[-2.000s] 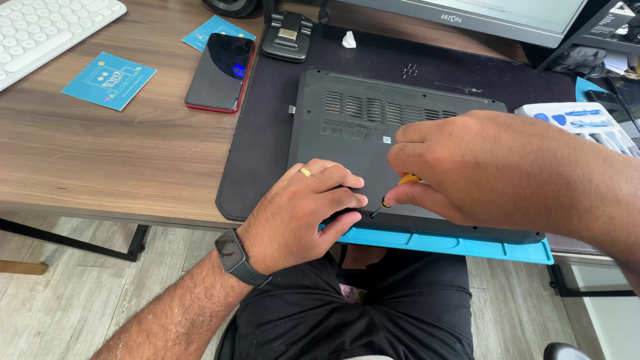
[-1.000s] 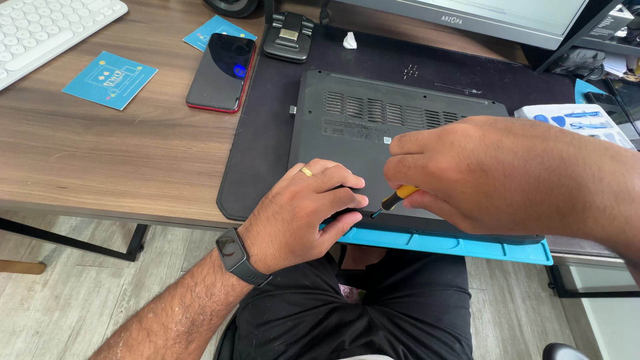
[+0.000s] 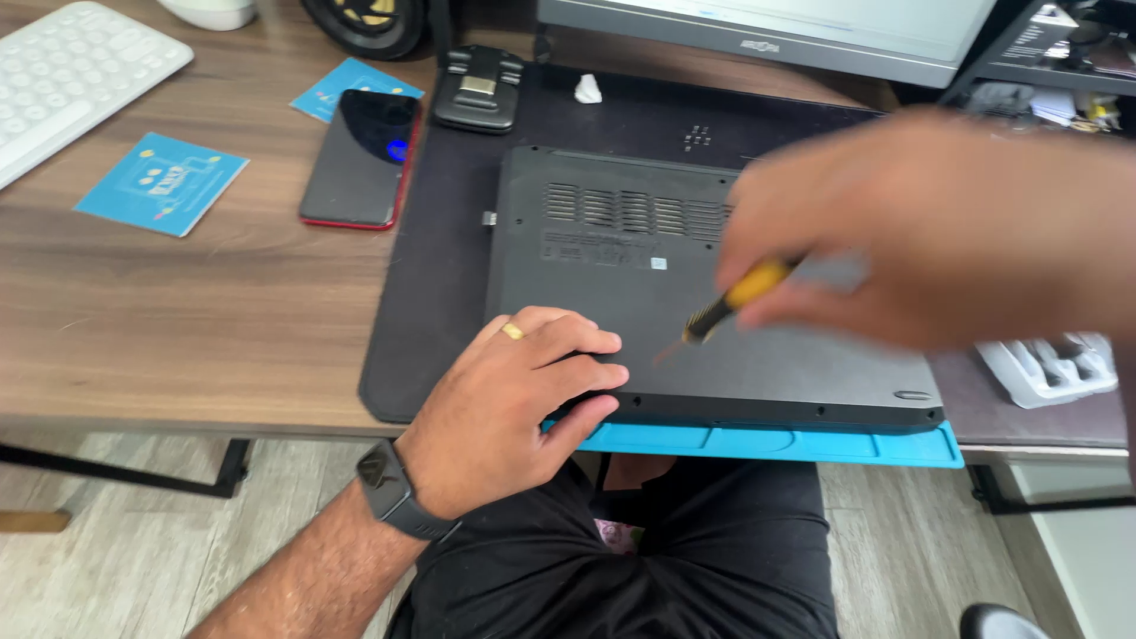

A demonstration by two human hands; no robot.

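A dark grey laptop (image 3: 710, 311) lies bottom up, its vents toward the monitor, on a blue silicone work mat (image 3: 754, 443) that sticks out past the desk edge. My left hand (image 3: 532, 390), with a ring and a watch, rests spread on the laptop's near left corner. Blurred by motion, my right hand (image 3: 852, 240) grips a yellow and black screwdriver (image 3: 741, 297) above the laptop's bottom cover. The screwdriver's tip points down and left, apart from the screw holes along the near edge. Small screws (image 3: 698, 138) are grouped on the black desk mat (image 3: 426, 328) beyond the laptop.
A phone (image 3: 362, 160), blue cards (image 3: 164, 184) and a white keyboard (image 3: 75, 84) are at the left. Behind the laptop are a black folding stand (image 3: 479, 89), a white scrap (image 3: 587, 89) and a monitor (image 3: 772, 40). A white tray (image 3: 1052, 368) is at the right.
My right hand has lifted the screwdriver away from the laptop's near edge, where its tip was before. My left hand has stayed on the laptop's corner.
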